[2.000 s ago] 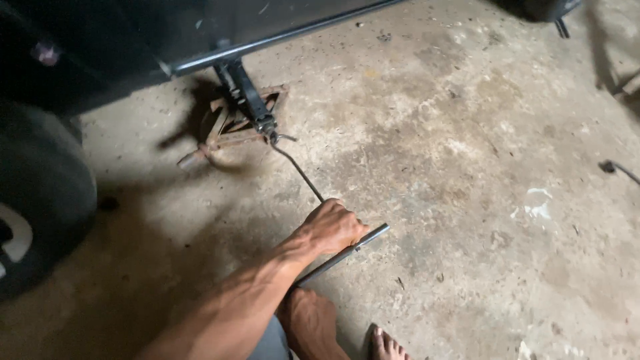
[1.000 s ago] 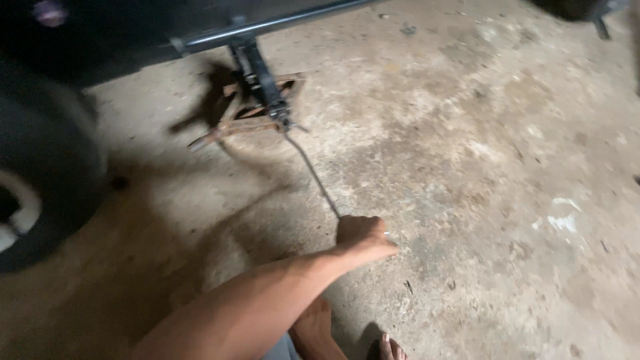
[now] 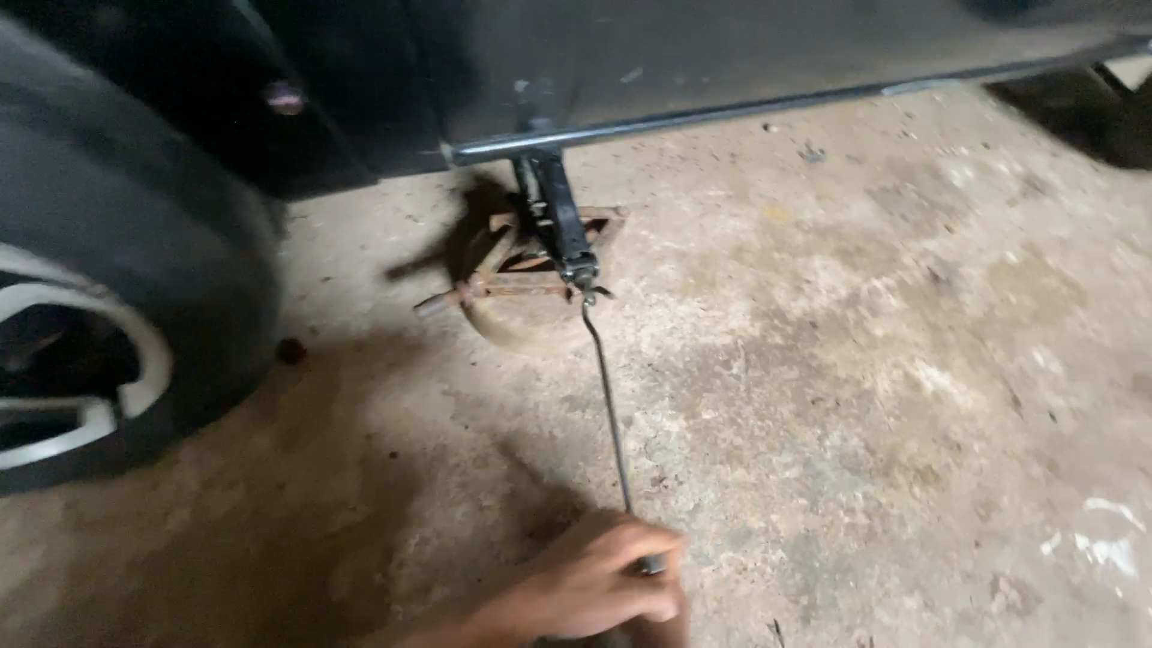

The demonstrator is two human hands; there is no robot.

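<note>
A black scissor jack (image 3: 562,211) stands under the sill of a dark car (image 3: 720,54), with a rusty metal frame (image 3: 522,286) around its base. A thin metal crank rod (image 3: 612,405) hooks onto the jack's screw end and runs down to my left hand (image 3: 603,571). My left hand, blurred, is closed around the handle bar (image 3: 650,564) at the rod's near end; only a dark bar end shows between the fingers. More skin shows just under that hand at the bottom edge; whether it is my right hand cannot be told.
A tyre with a light-coloured wheel rim (image 3: 148,360) is at the left. A small dark round object (image 3: 290,351) lies beside it on the stained concrete floor (image 3: 855,405). Another dark shape (image 3: 1071,117) is under the car at the upper right.
The long handle bar, plain across the hand two seconds ago, now shows only its end. My left hand remains at the crank rod. The view has shifted toward the car.
</note>
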